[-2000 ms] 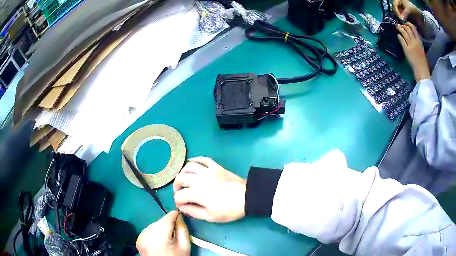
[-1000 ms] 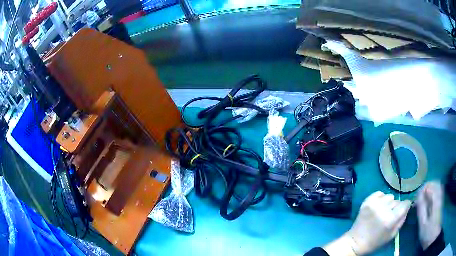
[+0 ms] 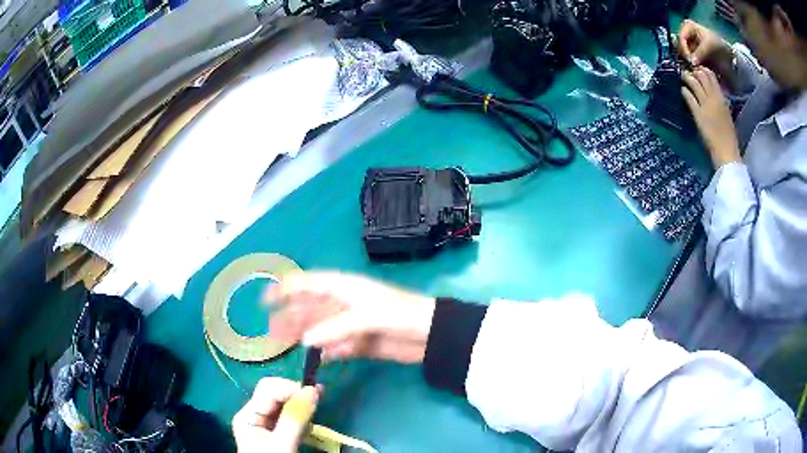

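Note:
My left hand [image 3: 270, 418] is at the bottom edge, partly cut off, and pinches a short black strip [image 3: 311, 364] upright; one fingertip looks yellowish. My right hand [image 3: 358, 318] is blurred, fingers apart, above the strip and over the right side of the tan tape roll [image 3: 221, 310]; nothing shows in it. The roll lies flat on the green bench, a thin pale tail hanging from its lower left. A pale yellow liner ribbon [image 3: 341, 439] trails right from beside my left hand. A black electrical unit [image 3: 405, 214] sits beyond my hands, its coiled cable [image 3: 522, 124] behind.
Cardboard and foam sheets [image 3: 203, 159] are stacked at the left. Black units with wires [image 3: 111, 354] lie at lower left, more at the back. A person in a pale smock [image 3: 757, 221] works at the right on a black unit, near a sheet of small dark parts [image 3: 637, 168].
The view swung left to an orange fixture and back. The long black strip across the roll no longer shows; a short one is in my left hand. My right hand has come apart from my left.

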